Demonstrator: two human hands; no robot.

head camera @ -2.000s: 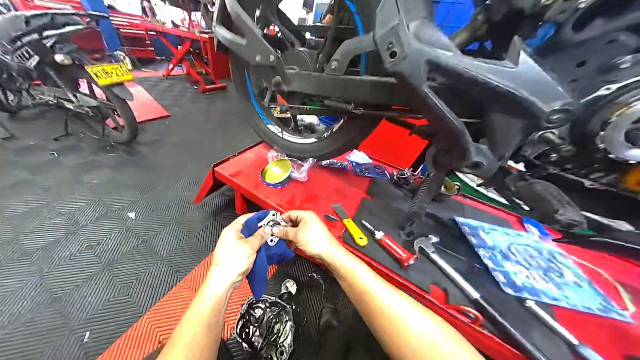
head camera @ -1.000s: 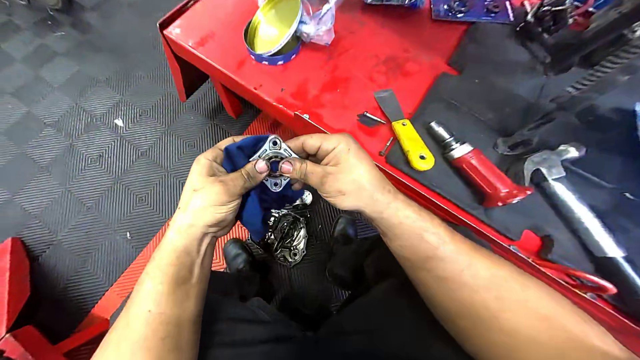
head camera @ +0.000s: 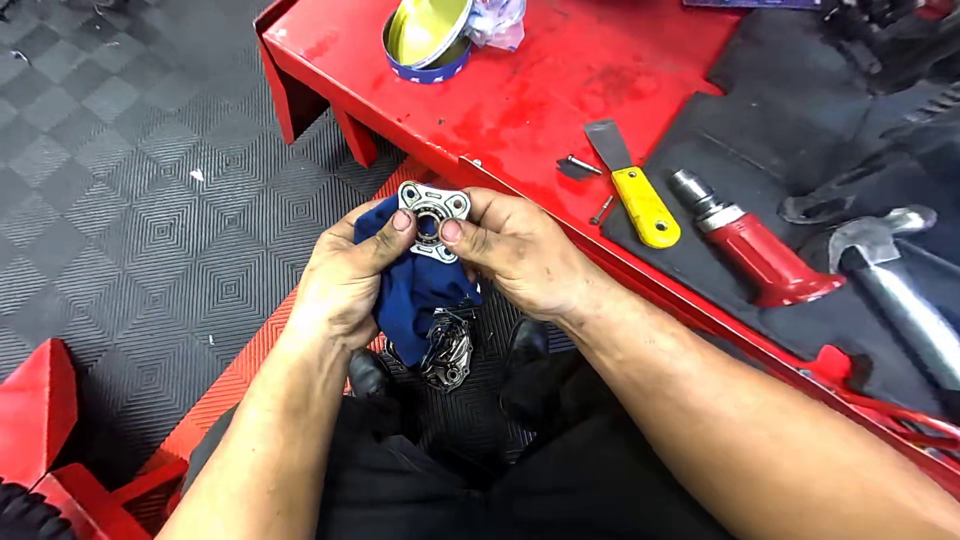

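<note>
Between both hands is a small metal plate [head camera: 435, 196] with bolt holes at its corners and a ball bearing [head camera: 427, 225] at its centre. My left hand [head camera: 349, 266] grips its left side together with a dark blue cloth [head camera: 412, 300], its thumb on the bearing's edge. My right hand [head camera: 517, 251] pinches the plate's right side, thumb also at the bearing. The cloth hangs below the plate. Under it, on the floor between my shoes, lies a metal engine cover or similar part [head camera: 450, 352], partly hidden by the cloth.
On the red lift platform [head camera: 555, 90] are an open tin [head camera: 427, 71] with yellowish contents, a plastic bag [head camera: 499, 22], bolts [head camera: 585, 165] and a yellow-handled scraper [head camera: 645, 206]. A red-handled impact driver [head camera: 772, 259] and a claw hammer [head camera: 915, 315] lie on the black mat [head camera: 735, 150].
The view has tilted down from the motorcycle and moved closer to the hands. Both hands still hold the plate and the cloth.
</note>
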